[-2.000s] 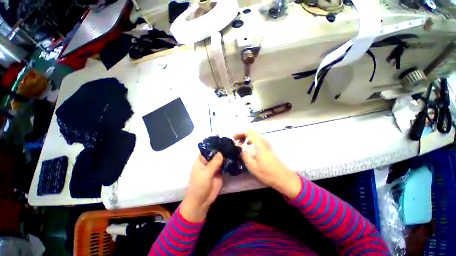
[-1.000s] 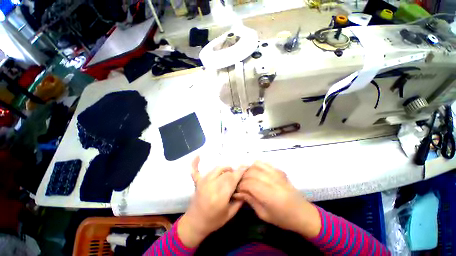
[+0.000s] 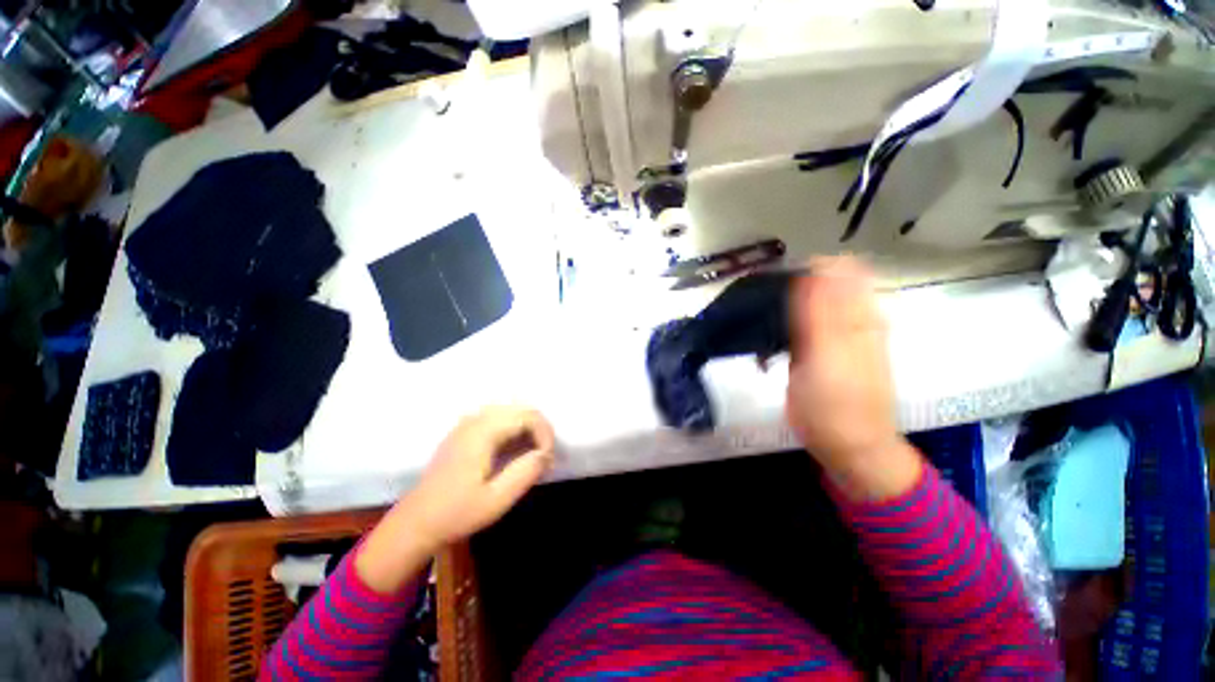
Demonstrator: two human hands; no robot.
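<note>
My right hand is blurred and holds a dark navy pocket piece by its right end, over the table in front of the needle area. The piece is folded over, with its flecked side showing at the lower left end. My left hand is at the table's front edge, fingers curled and apart, with nothing in it. The dark grey pocket template lies flat left of the needle. The red-handled tool lies on the machine bed behind the pocket piece.
Large dark cut pieces lie at the left, with a small flecked square at the table's left edge. The lockstitch machine stands behind, with a measuring tape draped over it. An orange basket and a blue basket are below.
My hands have come apart. The right moved right and up with the pocket piece, now in plain view; the left moved left and let go. The camera view has shifted.
</note>
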